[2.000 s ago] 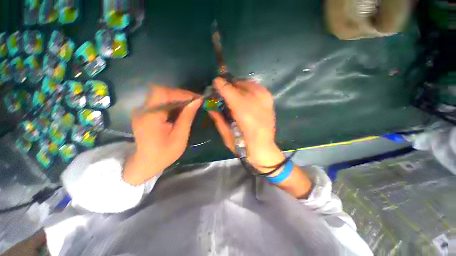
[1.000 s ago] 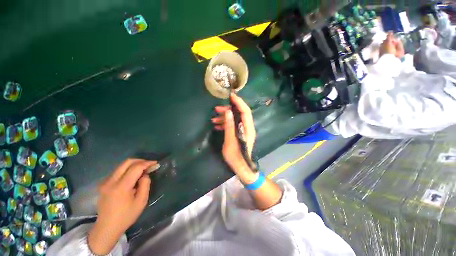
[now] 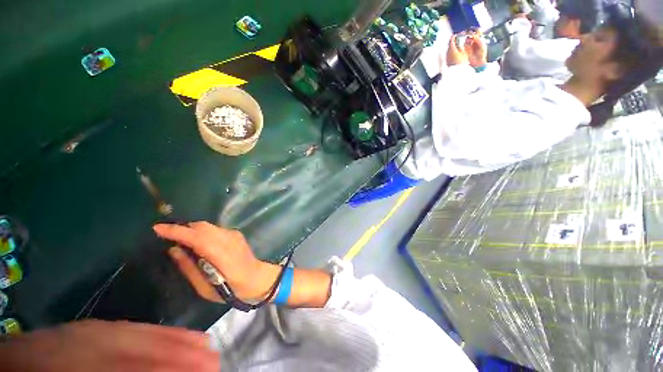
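Note:
My right hand (image 3: pixel 218 265), with a blue band on the wrist, is over the bench with the soldering iron (image 3: pixel 212 275) tucked in it, its black cable running back past the wrist. My left hand (image 3: pixel 116 347) is blurred and cut off at the lower left; whether it holds anything cannot be told. A beige waste pot (image 3: pixel 232 145) with silvery bits stands beyond my right hand. Teal-edged modules (image 3: pixel 10 272) are partly visible at the left edge. A thin brownish pointed piece (image 3: pixel 154 190) shows just beyond my right fingertips.
Black equipment with cables (image 3: pixel 363 109) stands right of the pot. Yellow-black tape (image 3: pixel 211 78) lies behind the pot. Two modules lie on the raised green surface (image 3: pixel 160 29). A person in white (image 3: pixel 501 120) works at the right. Wrapped boxes (image 3: pixel 538 240) stand at the lower right.
The view has swung right. My right hand has left the pot and come back towards me with the iron tucked in it. My left hand has moved to the lower edge.

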